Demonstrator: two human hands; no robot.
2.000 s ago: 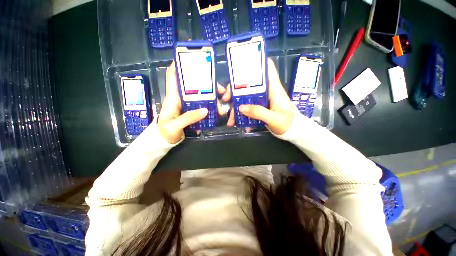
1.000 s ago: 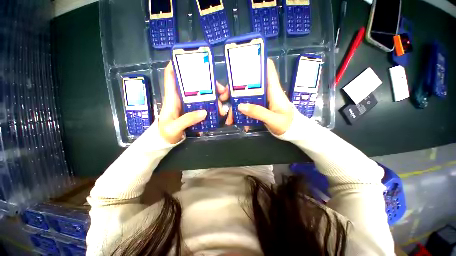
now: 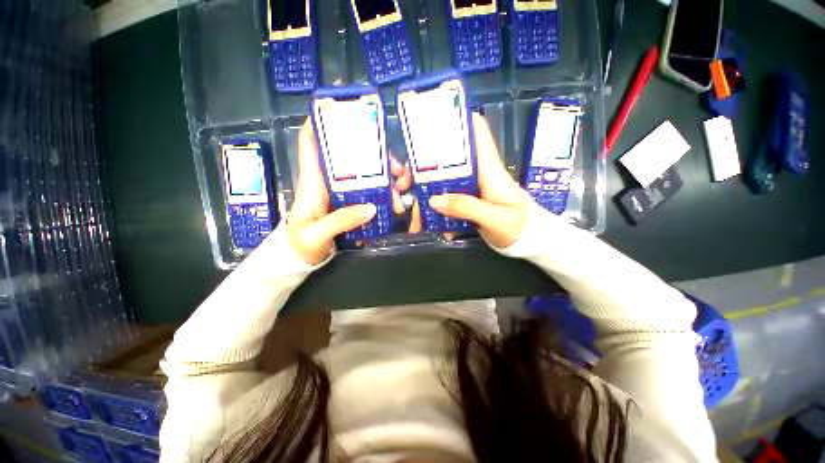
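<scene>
My left hand (image 3: 317,212) holds a blue keypad phone (image 3: 351,140) upright, its thumb on the keys below the lit white screen. My right hand (image 3: 496,203) holds a second blue keypad phone (image 3: 436,131), its thumb also on the upper keys. Both screens show small coloured marks at the bottom. The phones are side by side over the clear blister tray (image 3: 203,181). Lit phones lie in the tray's left pocket (image 3: 247,194) and right pocket (image 3: 553,154). Several dark-screened phones lie in the back row, cut off by the top edge.
At right lie a red pen (image 3: 633,101), a smartphone (image 3: 695,41), an orange-tipped item (image 3: 721,80), a white card (image 3: 655,154), a black block (image 3: 649,196), a small white block (image 3: 722,148) and blue parts (image 3: 790,127). Stacked clear trays (image 3: 54,181) stand left. A blue stool (image 3: 715,353) is lower right.
Both hands stay on their phones. The right-hand phone has shifted slightly left and down and tilts a little more. The left-hand phone has moved slightly down.
</scene>
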